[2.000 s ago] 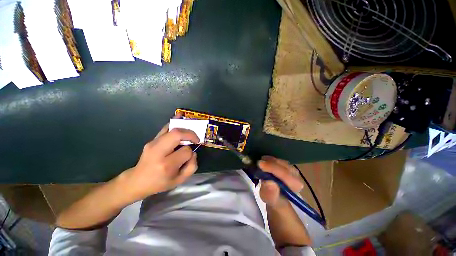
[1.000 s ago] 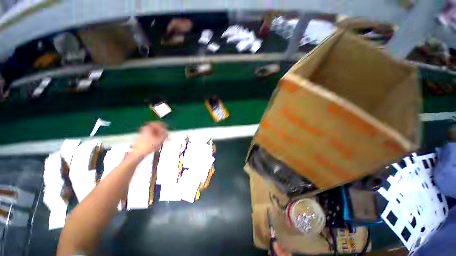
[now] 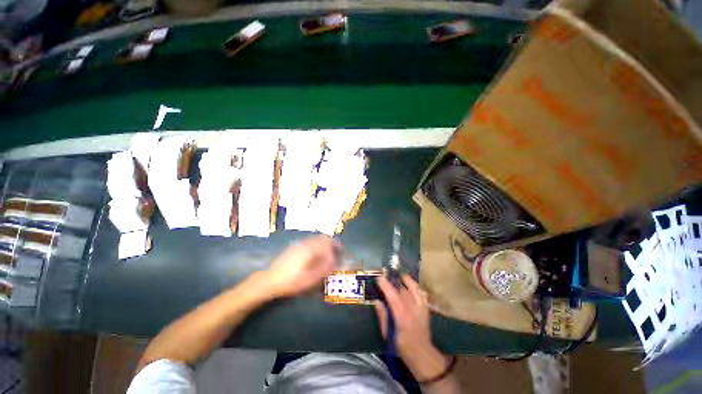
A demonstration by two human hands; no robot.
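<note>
A phone board in an orange-edged housing (image 3: 344, 287) lies on the dark green bench mat, its white dotted keypad area to the left and its dark area to the right. My left hand (image 3: 302, 265) is blurred, with curled fingers just above the board's left end; I cannot tell whether it holds anything. My right hand (image 3: 408, 312) is shut on the soldering iron (image 3: 391, 319) and covers the board's right end. The iron's metal tip points up and away from the board. Fanned LCD stacks (image 3: 254, 188) lie beyond my left hand.
A green conveyor (image 3: 308, 100) with several phones runs behind a white rail. A fan (image 3: 481, 202), a large cardboard box (image 3: 562, 131), a solder tub (image 3: 504, 275) and a cardboard mat (image 3: 446, 269) are at the right. Clear trays (image 3: 38, 250) are left; cut-out white sheets (image 3: 668, 281) are far right.
My left hand has come back from near the conveyor to the phone board. My right hand and the iron have come further into view. The view has shifted, showing the board again.
</note>
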